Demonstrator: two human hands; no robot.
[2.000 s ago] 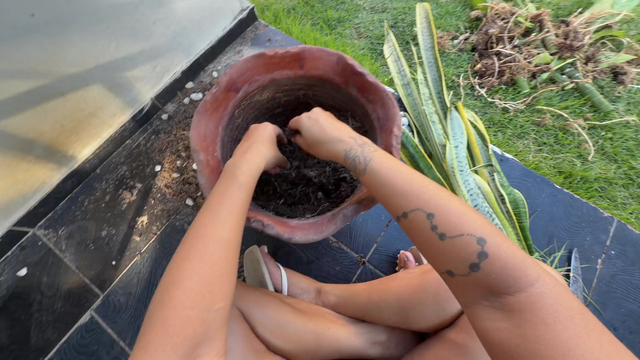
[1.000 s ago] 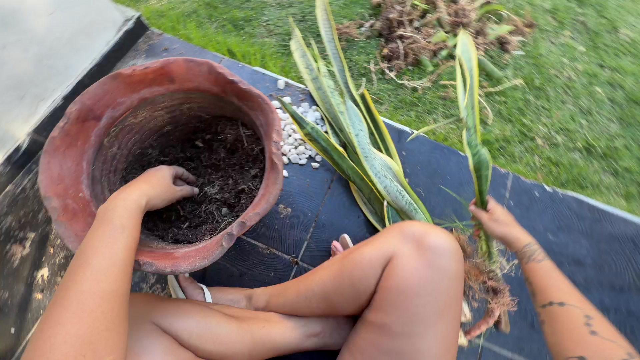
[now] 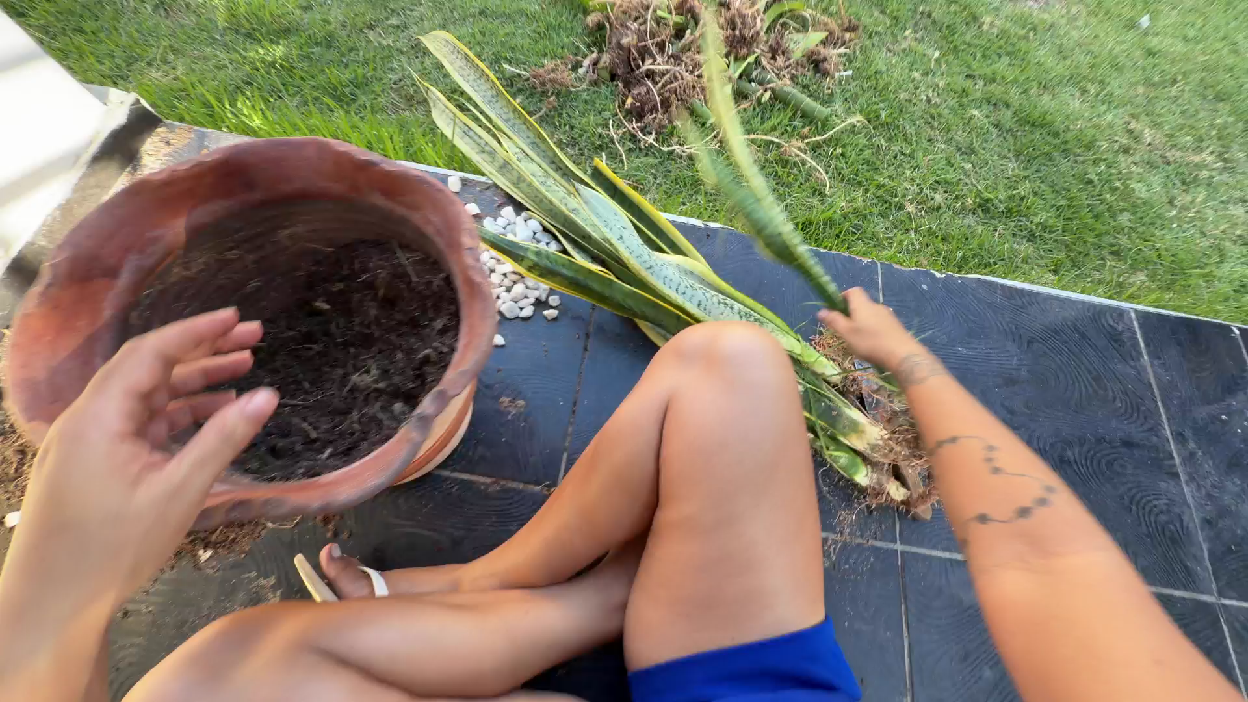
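Observation:
Fingers apart and with nothing in it, my left hand (image 3: 161,434) is raised at the near left rim of a terracotta pot (image 3: 473,292). Dark soil (image 3: 341,370) lies inside the pot. My right hand (image 3: 863,327) grips a snake plant (image 3: 765,214) low on its leaves, which point up and are blurred. Its lower end is partly hidden by the hand. Beneath and left of that hand, more snake plants (image 3: 604,244) lie on the dark tiles, with their roots (image 3: 907,468) at the right end.
White pebbles (image 3: 517,292) are heaped between the pot and the leaves. A pile of pulled roots and stems (image 3: 673,58) rests on the grass (image 3: 1024,146) past the tile edge. My bent knee (image 3: 731,361) rises between the pot and my right arm. Loose soil is scattered on the tiles.
Both hands were in the pot at first. My right hand then held a snake plant at the far right and has since moved nearer the lying plants. My left hand has lifted off the soil.

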